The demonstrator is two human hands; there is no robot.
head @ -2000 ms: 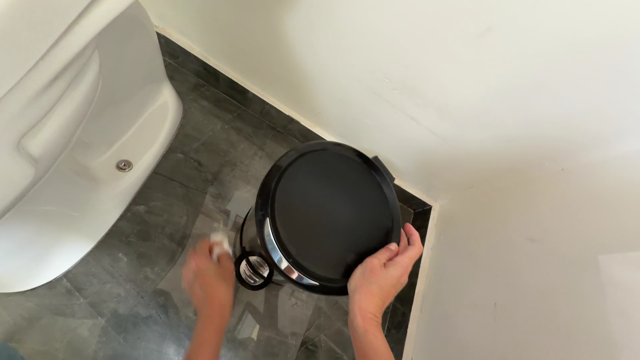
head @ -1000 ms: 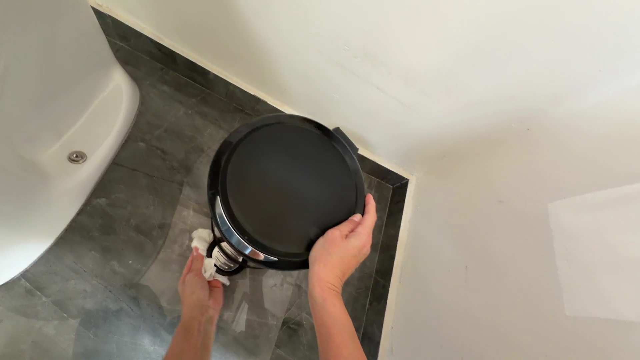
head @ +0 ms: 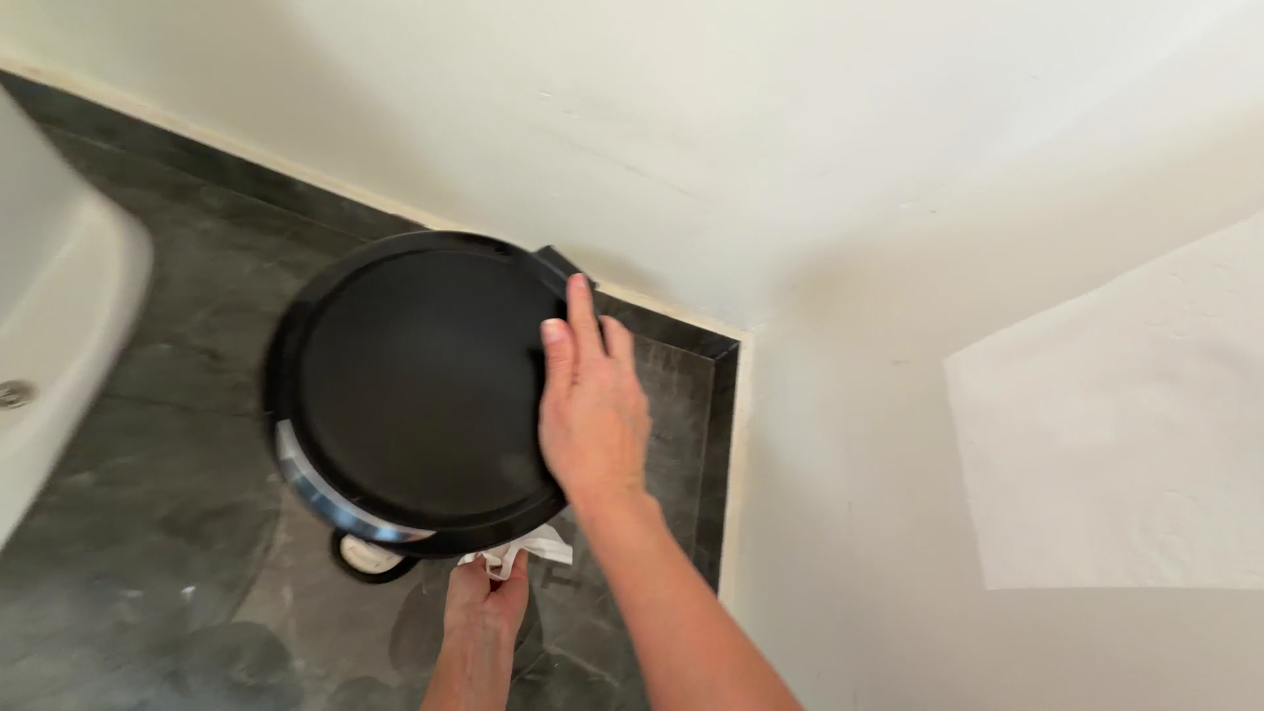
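A round pedal bin with a black lid (head: 425, 380) stands on the dark tiled floor, seen from above. Its pedal (head: 370, 556), ringed in black, sticks out at the lower left below a shiny strip on the rim. My right hand (head: 595, 410) rests on the right edge of the lid, its fingers pointing toward the hinge block (head: 565, 265). Below the bin's lower edge, my left hand (head: 489, 592) pinches a crumpled white tissue or cloth (head: 528, 551) close to the bin's side. The lid hides most of the bin's body.
A white ceramic fixture (head: 84, 267) with a small drain stands at the left. Behind the bin runs a pale wall (head: 642, 118) with dark skirting tile (head: 237, 188), meeting a second wall (head: 839, 494) at the right corner. A lighter patch (head: 1116, 434) shows on that wall.
My left hand and the white tissue have moved from beside the pedal to the right, under the bin's lower edge. My right hand has shifted along the rim toward the hinge block. The bin looks turned.
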